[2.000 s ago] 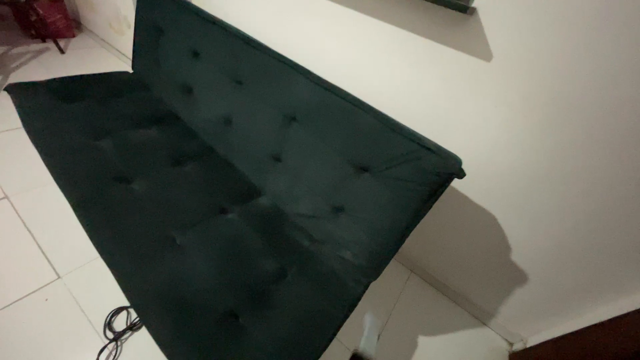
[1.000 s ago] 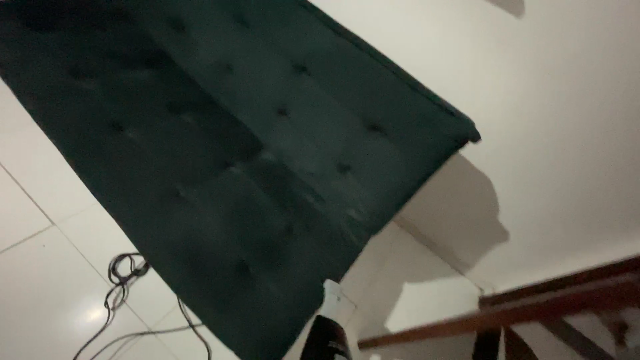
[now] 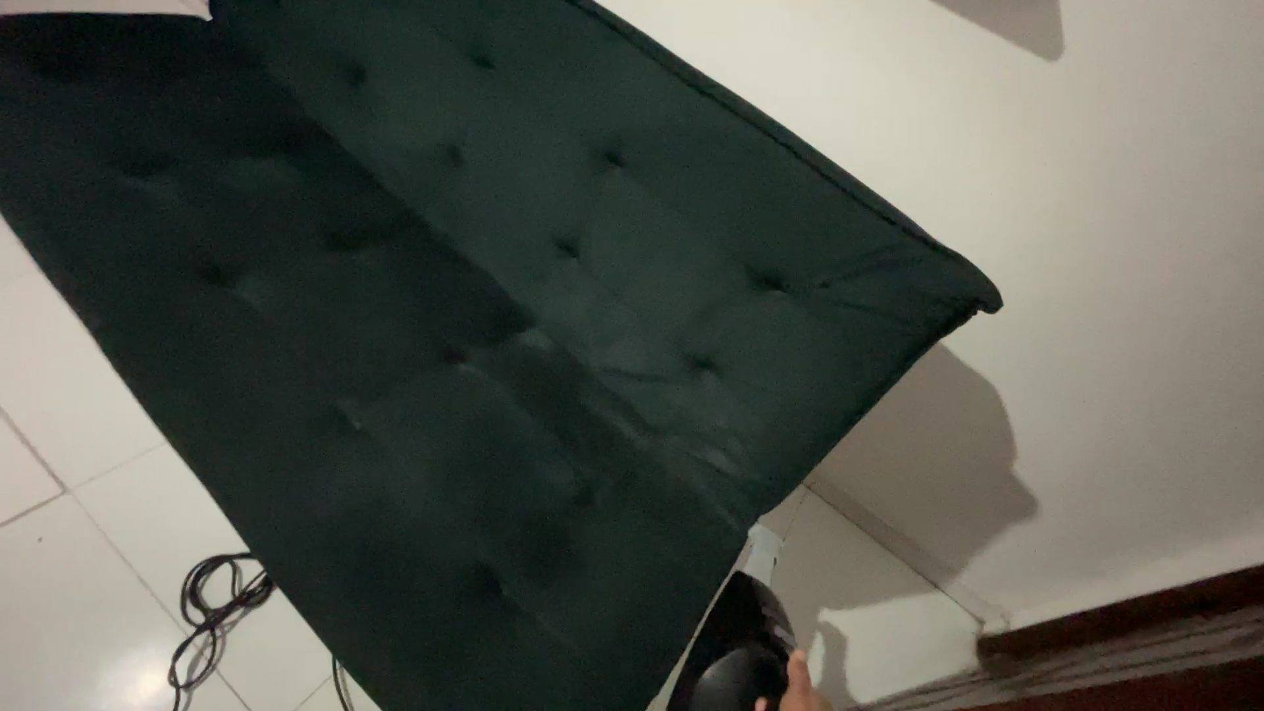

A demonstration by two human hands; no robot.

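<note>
A dark green tufted sofa bed (image 3: 474,326) fills most of the view, its seat on the left and its backrest on the right. At the bottom, right of centre, is a black handheld appliance that looks like a vacuum cleaner (image 3: 736,642), with a pale narrow nozzle (image 3: 762,553). The nozzle's tip is at the near end of the sofa, by the join of seat and backrest; whether it touches the fabric I cannot tell. My right hand (image 3: 798,686) holds the appliance at the bottom edge, with only some fingers showing. My left hand is out of view.
A coiled black cable (image 3: 222,602) lies on the white tiled floor (image 3: 89,553) left of the sofa. A pale wall (image 3: 1116,296) stands on the right, with shadows on it. At the lower right is a dark reddish-brown edge (image 3: 1126,622), perhaps wood.
The black appliance and my right hand have come further into view at the bottom; two seconds ago little more than the pale nozzle showed. The view has tilted down.
</note>
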